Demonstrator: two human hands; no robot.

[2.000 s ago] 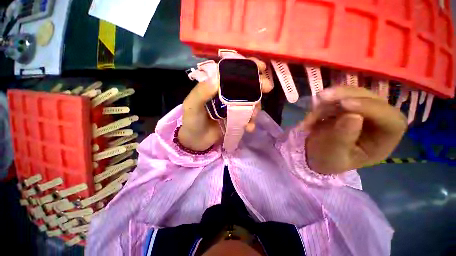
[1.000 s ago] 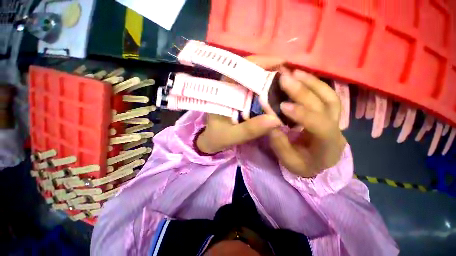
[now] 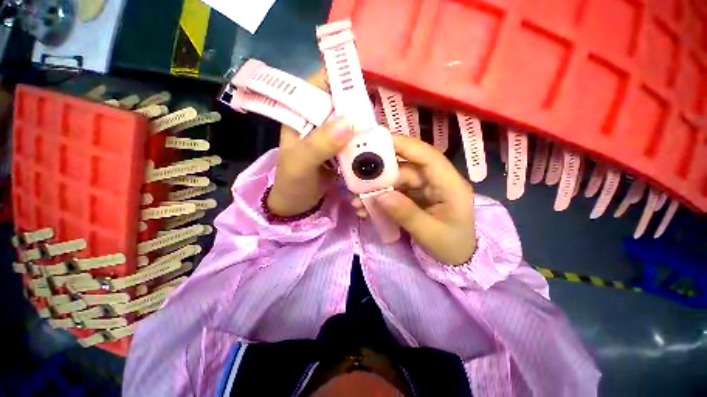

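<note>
A pink smartwatch (image 3: 370, 160) is held back side up, its round dark sensor window facing me and its strap with slotted holes pointing up. My right hand (image 3: 436, 198) grips its case and lower band from the right. My left hand (image 3: 301, 167) touches its case at the upper left and holds at least one more pink watch, whose straps (image 3: 271, 85) with a silvery buckle stick out to the upper left. The cases of the watches in my left hand are mostly hidden.
A large red compartment tray (image 3: 496, 58) lies ahead and right, pink straps hanging below its edge. Another red tray (image 3: 76, 178) with fanned beige straps is at left. A paper sheet (image 3: 244, 9) is at the top; a clipboard (image 3: 71, 60) is at upper left.
The watch between my hands now shows its back, strap upward; before, its strap pointed left and two seconds ago a watch showed its screen. My right hand has come in to grip it.
</note>
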